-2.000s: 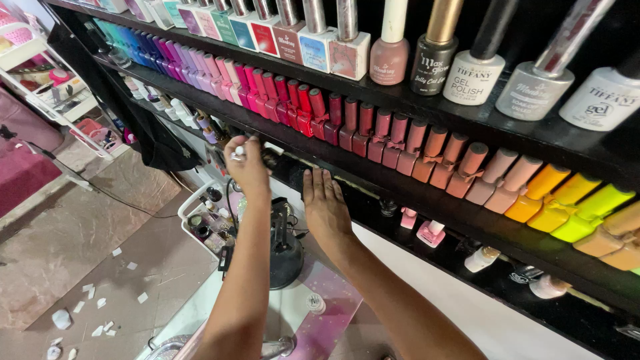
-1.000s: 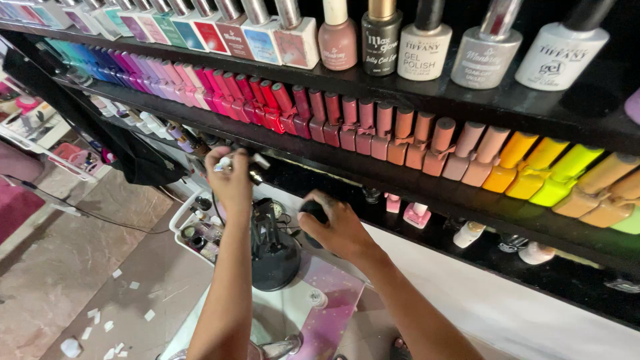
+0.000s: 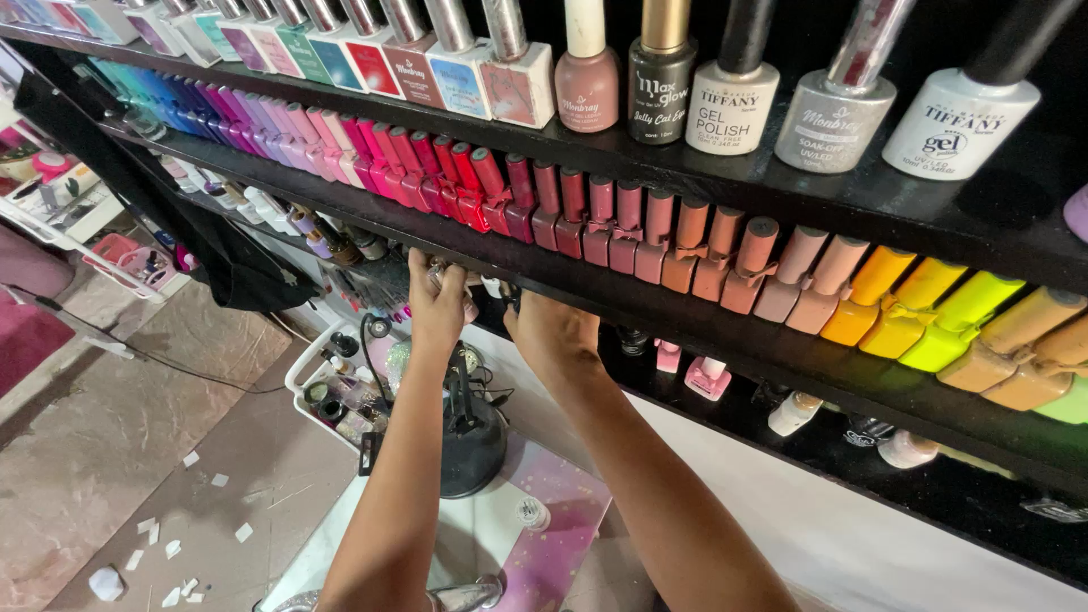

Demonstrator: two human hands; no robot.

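Observation:
My left hand (image 3: 438, 297) is raised at the lower black shelf, its fingers closed around a small bottle (image 3: 469, 308) that shows only in part. Beside it, my right hand (image 3: 552, 327) reaches under the edge of the middle shelf (image 3: 476, 251). Its fingertips are at a small bottle with a dark cap (image 3: 510, 293); the shelf edge hides part of the hand, so its grip is unclear. To the right on the lower shelf stand a pink nail polish bottle (image 3: 707, 378) and a whitish bottle (image 3: 795, 414). Above both hands runs a row of coloured polish bottles (image 3: 470, 208).
Larger gel polish bottles (image 3: 733, 109) line the top shelf (image 3: 646, 157). Below my hands are a black lamp-like device (image 3: 472, 446), a white basket of small jars (image 3: 297, 382) and a glossy tabletop (image 3: 552, 510) bearing a small round container (image 3: 532, 513). A black cloth (image 3: 212, 255) hangs at left.
The right hand, seen earlier with a dark object lower down, has moved up and in under the shelf edge. The left hand has stayed near the lower shelf.

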